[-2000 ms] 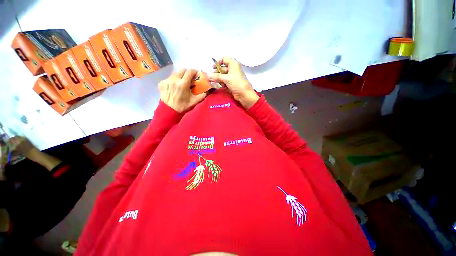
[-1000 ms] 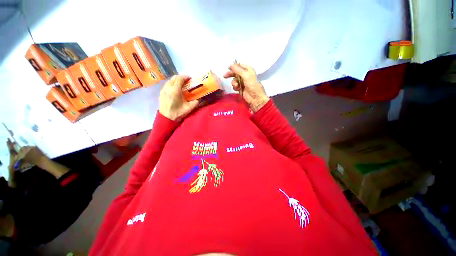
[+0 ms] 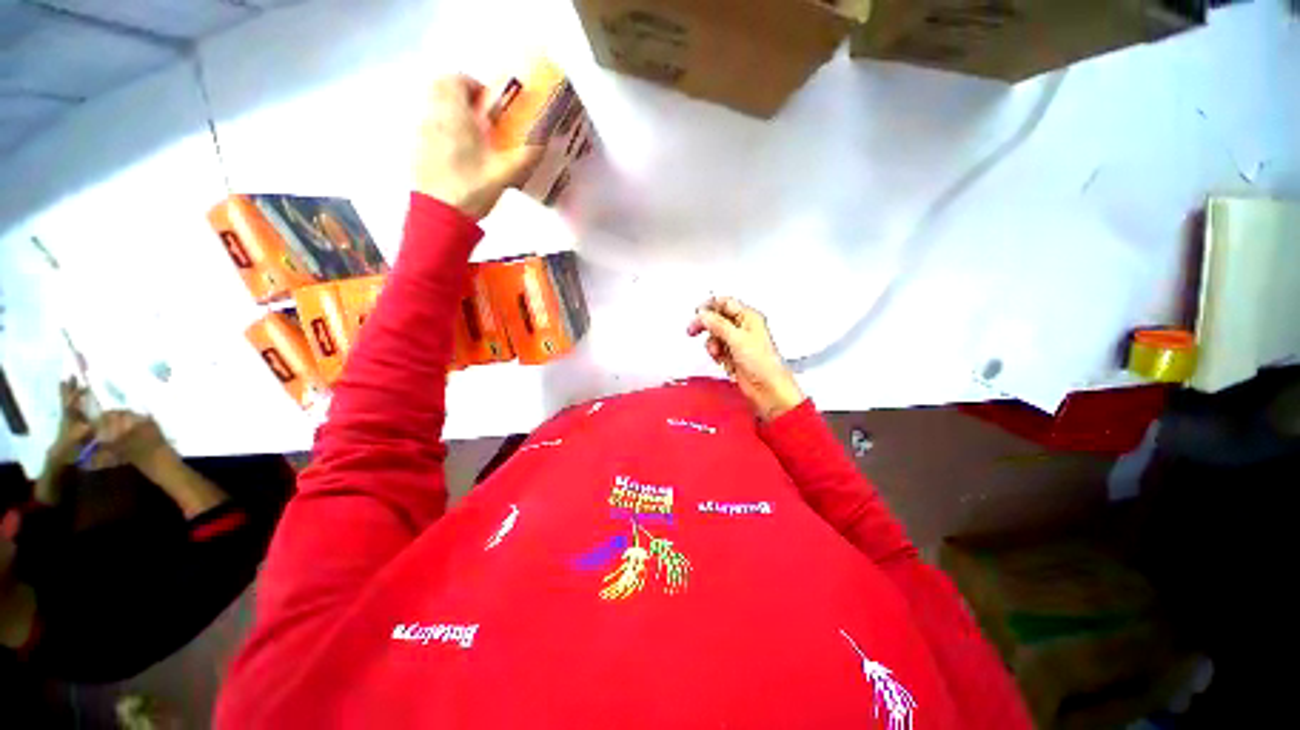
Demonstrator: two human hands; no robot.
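My left hand (image 3: 468, 148) is stretched out over the table and holds an orange retail box (image 3: 548, 120) by its side, with the orange end up and a printed side facing right. A row of orange retail boxes (image 3: 539, 307) stands on the white table below it, partly hidden by my left sleeve. Another retail box (image 3: 292, 245) lies at the row's left end. My right hand (image 3: 743, 347) is near the table's front edge with its fingers bent together. A small dark thing may be at its fingertips, too small to tell.
Brown cartons (image 3: 713, 50) stand at the table's back. A yellow tape roll (image 3: 1162, 354) and an open notebook (image 3: 1250, 292) are at the right edge. Another person's hands (image 3: 114, 437) are at the left. A carton (image 3: 1069, 613) is on the floor at right.
My left hand has moved from in front of my body up and away over the table with the retail box. My right hand stays near the front edge. The view has shifted, showing the back cartons.
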